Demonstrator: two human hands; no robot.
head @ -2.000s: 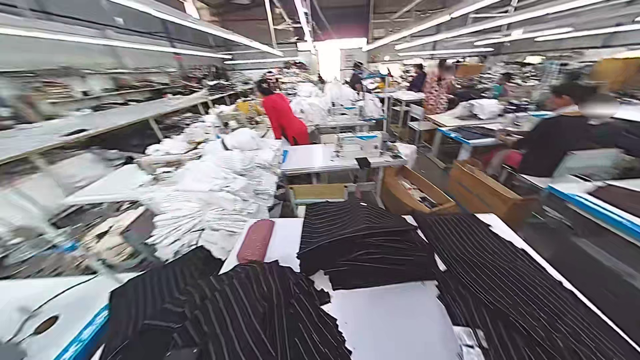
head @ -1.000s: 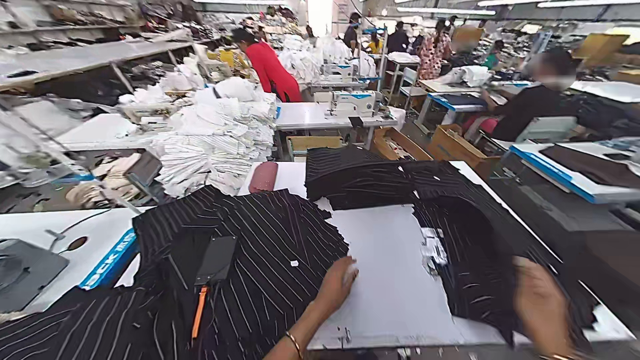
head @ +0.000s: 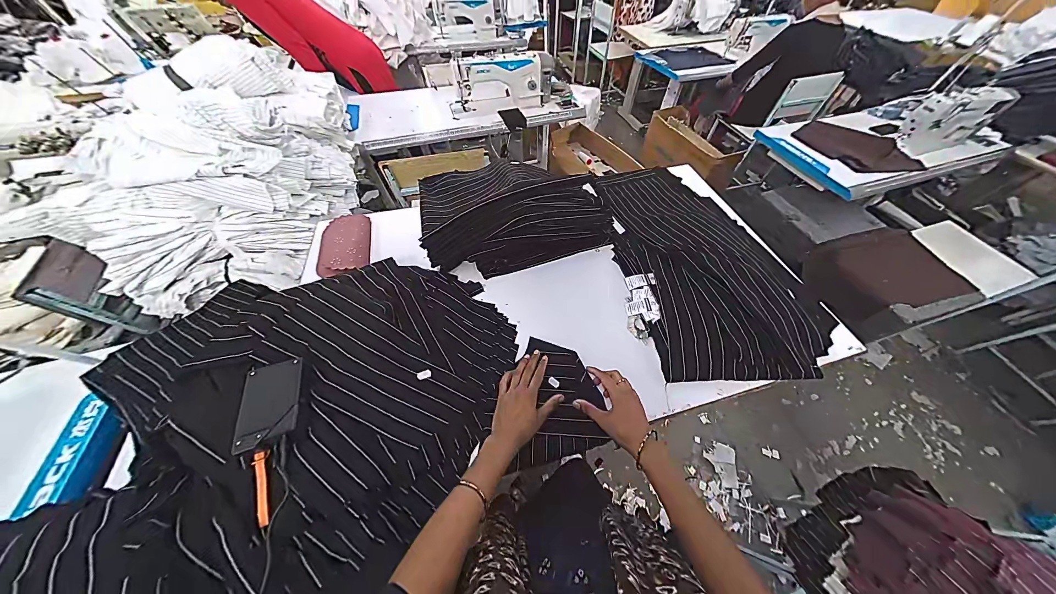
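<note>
A small black pinstriped fabric piece point(head: 565, 367) with a white sticker lies at the near edge of the white table point(head: 569, 301). Flat on its left part rests my left hand point(head: 520, 400), fingers apart. My right hand point(head: 615, 404) touches its right edge, thumb over the cloth; whether it pinches the edge I cannot tell. Left of my hands spreads a large heap of black pinstriped pieces point(head: 371, 346), with a dark phone-like device point(head: 268, 406) and an orange-handled tool point(head: 261, 488) on top. Beyond and to the right lie stacks of the same cloth point(head: 511, 214), with white labels point(head: 641, 299) beside them.
A pink case point(head: 344, 245) sits at the table's far left corner. White striped garments point(head: 223, 157) are piled beyond it. Ahead stands a sewing machine point(head: 503, 80) near cardboard boxes point(head: 689, 144). A person in red and a seated person in black are farther off. Scraps litter the floor.
My hands have come together at the table's near edge; one second ago they were apart. The small fabric piece now lies under them. The view has tilted down.
</note>
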